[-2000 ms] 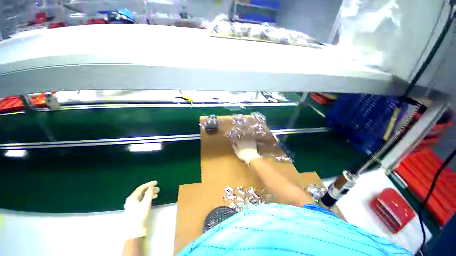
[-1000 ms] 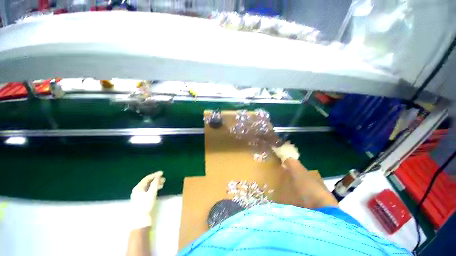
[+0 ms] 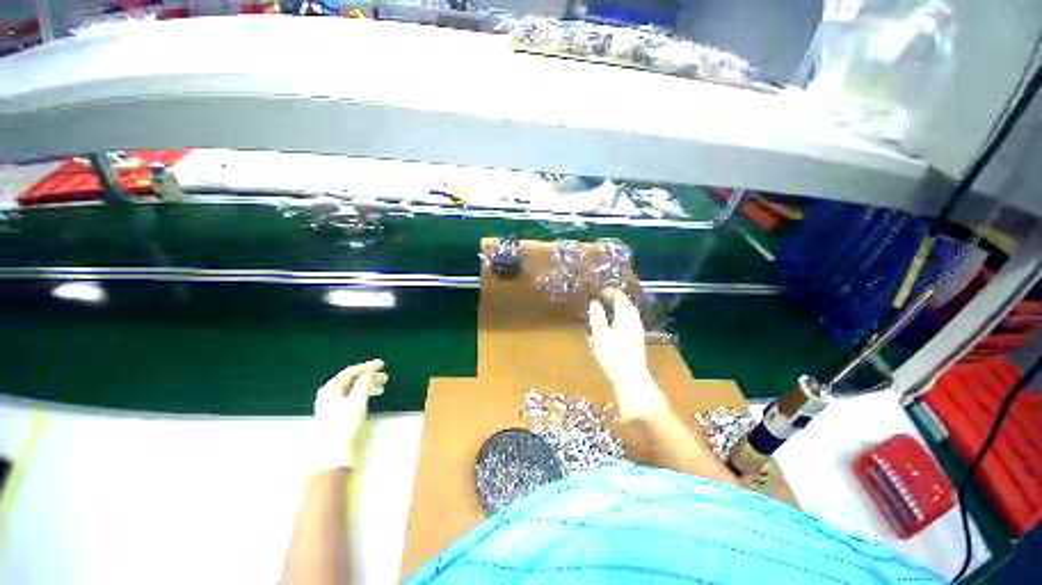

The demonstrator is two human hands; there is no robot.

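Observation:
Clear plastic pieces [image 3: 562,274] lie clustered at the far end of the cardboard mat [image 3: 537,337]. My right hand [image 3: 618,331], in a white glove, reaches to the near edge of this cluster; whether its fingers grip a piece cannot be told. My left hand [image 3: 347,400], in a white glove, is held left of the mat, fingers bent, with no object visible in it. A round screw dish [image 3: 517,469] and a pile of small metal fittings [image 3: 571,429] lie near my body. The electric screwdriver [image 3: 779,425] stands tilted at the right, beside a second pile of fittings [image 3: 722,430].
A red ribbed tray [image 3: 904,485] lies on the white bench at right, with large red trays [image 3: 985,423] and blue crates [image 3: 851,269] beyond. A white shelf [image 3: 457,126] crosses above the green conveyor [image 3: 229,343]. A dark round bundle [image 3: 504,258] sits at the mat's far left corner.
My right hand has moved left from the mat's right edge to the plastic cluster. My left hand stays left of the mat. The view has shifted, showing more of the dish and screwdriver.

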